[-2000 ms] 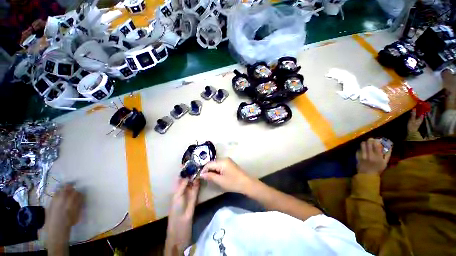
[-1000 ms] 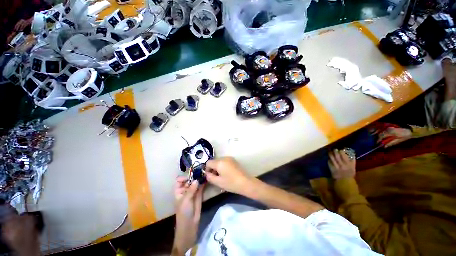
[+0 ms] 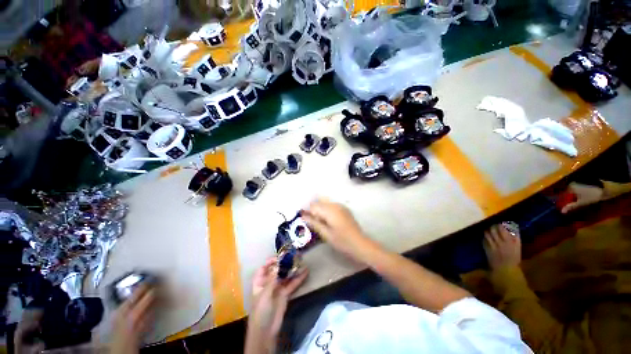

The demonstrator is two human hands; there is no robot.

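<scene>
A black housing (image 3: pixel 282 238) with a pale inner plate (image 3: pixel 300 234) lies on the bench in front of me. My left hand (image 3: pixel 266 290) holds a small dark lens module (image 3: pixel 286 264) with thin wires at the housing's near edge. My right hand (image 3: pixel 333 222) is slightly blurred, its fingers around the housing's upper right rim, covering part of it. Loose lens modules (image 3: pixel 273 168) lie in a row beyond. Another black housing (image 3: pixel 216 183) with wires sticking out lies to their left.
Filled housings (image 3: pixel 407 166) cluster before a clear plastic bag (image 3: pixel 387 59). White frames (image 3: pixel 169 142) pile up behind the bench. Tangled wired parts (image 3: pixel 76 228) lie left, white cloths (image 3: pixel 550 135) right. A neighbour's blurred hand (image 3: pixel 135 311) holds a round silver-black thing; another neighbour works at right.
My right hand has moved from the module to the housing's upper right rim. My left hand still holds the module. The left neighbour's hand has come in with a round thing. The view has shifted.
</scene>
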